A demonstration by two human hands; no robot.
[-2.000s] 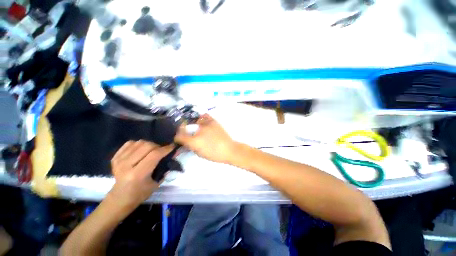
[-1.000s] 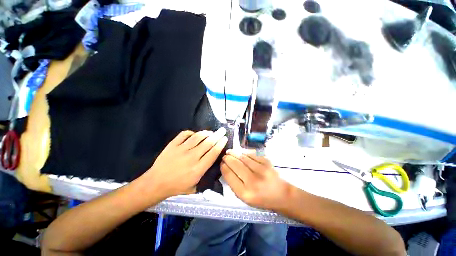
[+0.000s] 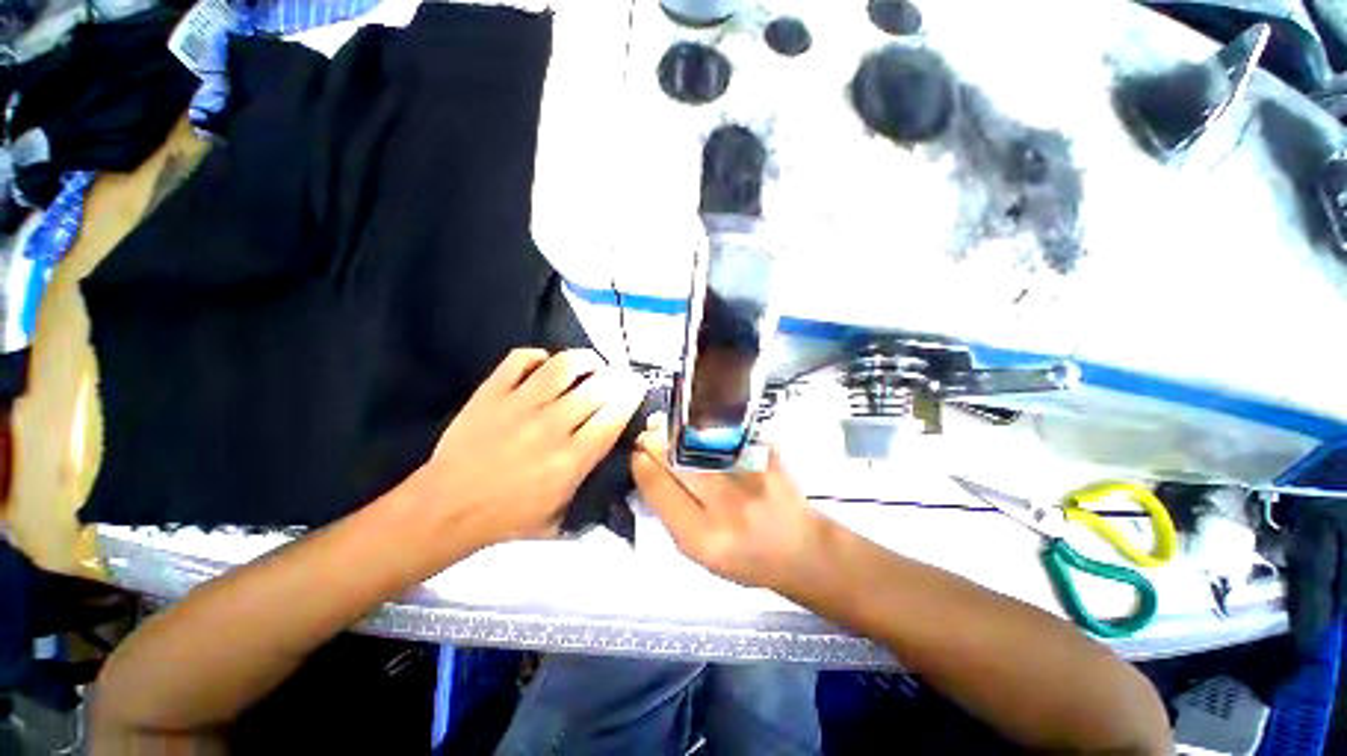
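Note:
A large black garment panel lies on the table left of the white sewing machine head, its right edge running to the needle area. My left hand lies flat on the panel's lower right part, fingertips near the needle area. My right hand is just right of it, fingertips beside the needle area, partly behind the shiny take-up lever guard. Whether my right fingers pinch cloth is hidden. The presser foot and needle cannot be made out clearly.
Scissors with one yellow and one green handle lie right of my right hand. A tan strip lies left of the panel. A ruled strip runs along the table's front edge. Dark cloth is heaped at the far left.
Since two seconds ago the view has swung over the machine's left end, and my left hand has moved onto the panel beside the needle. In the last second both hands have barely moved relative to the machine.

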